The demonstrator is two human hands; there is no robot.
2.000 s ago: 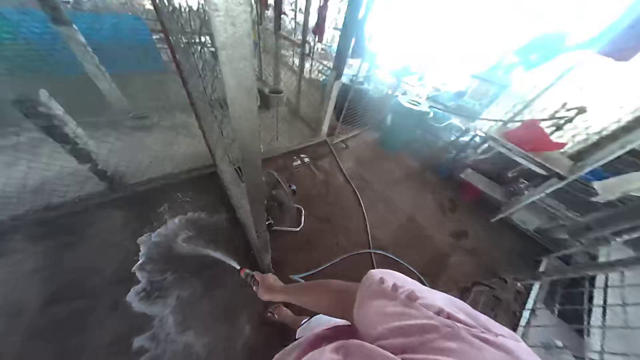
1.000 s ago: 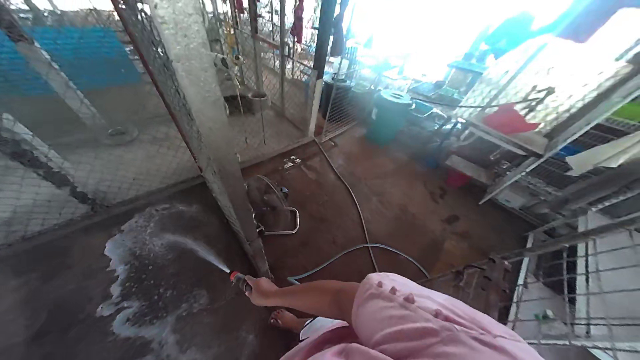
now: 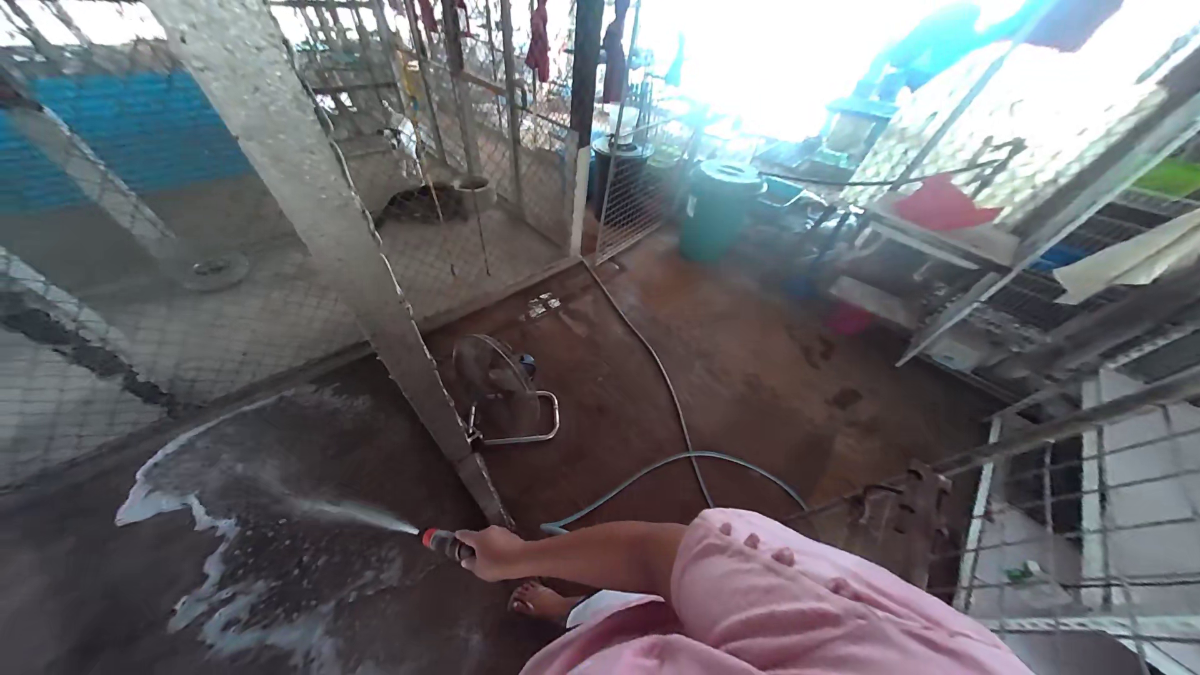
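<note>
My right hand (image 3: 494,553) is closed around a hose spray nozzle (image 3: 446,544) with a red tip, low in the centre of the view. A jet of water (image 3: 352,515) leaves the nozzle toward the left and spreads in a foamy puddle (image 3: 225,534) over the dark concrete floor. Behind my forearm a light blue-green hose (image 3: 656,464) curves across the floor, and a darker length of hose (image 3: 656,356) runs back toward the mesh gate. My left hand is not in view.
A concrete post (image 3: 309,216) stands beside a floor fan (image 3: 497,384) with a metal frame. Wire mesh fencing (image 3: 234,347) runs along the left. A green lidded bin (image 3: 720,211) is at the back. Wire cages and a metal-framed mesh door (image 3: 1059,441) stand at the right. A bare foot (image 3: 536,600) shows below my hand.
The water keeps spraying leftward from the nozzle in my right hand, and the wet, foamy patch has changed shape. The view has shifted somewhat.
</note>
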